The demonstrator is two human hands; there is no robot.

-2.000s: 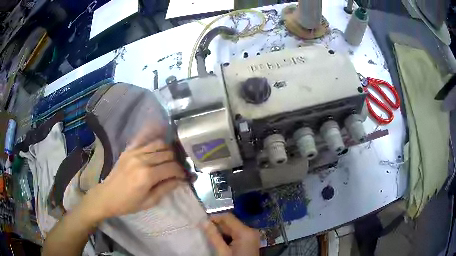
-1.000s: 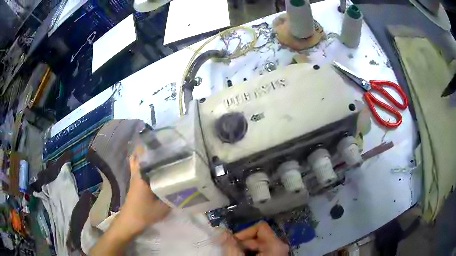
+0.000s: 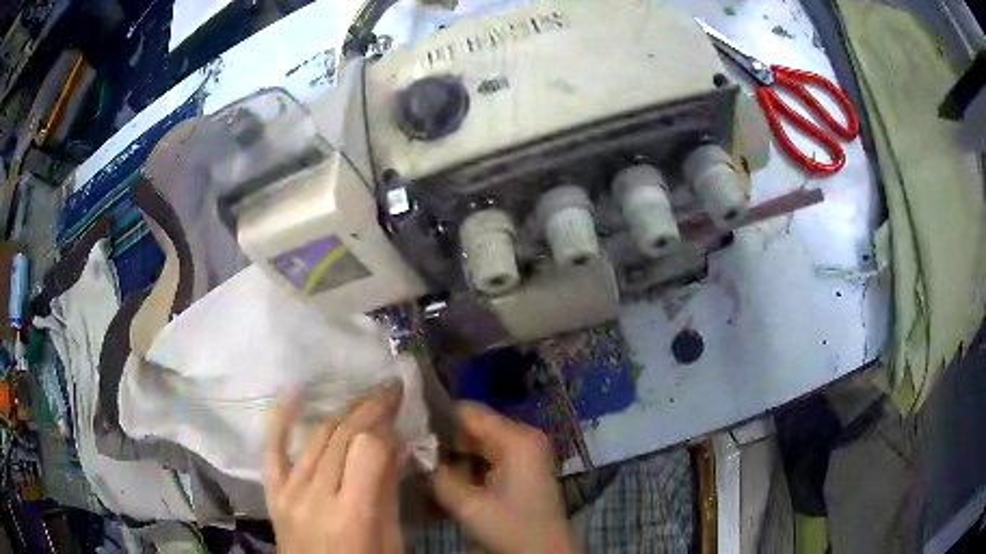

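The cream overlock machine (image 3: 562, 81) stands in the middle, its presser foot area (image 3: 402, 325) at the lower left end. A pale beige panel (image 3: 254, 357) lies under and left of the foot, joined to a taupe garment body (image 3: 216, 162) with dark brown strips (image 3: 121, 357). My left hand (image 3: 341, 465) lies on the pale panel with fingers spread, pressing it. My right hand (image 3: 503, 476) pinches the cloth edge just in front of the foot, near a dark strip; its fingertips are partly hidden.
Red-handled scissors (image 3: 805, 114) lie right of the machine. Brown trimmings lie on a blue patch (image 3: 605, 379) below it. Stacked green cut pieces (image 3: 903, 195) are at the far right. Striped cloth (image 3: 97, 200) lies at the left.
My left hand has moved from beside the machine head down onto the pale panel, which now lies more spread out. My right hand has shifted left and up. The camera view has shifted too.
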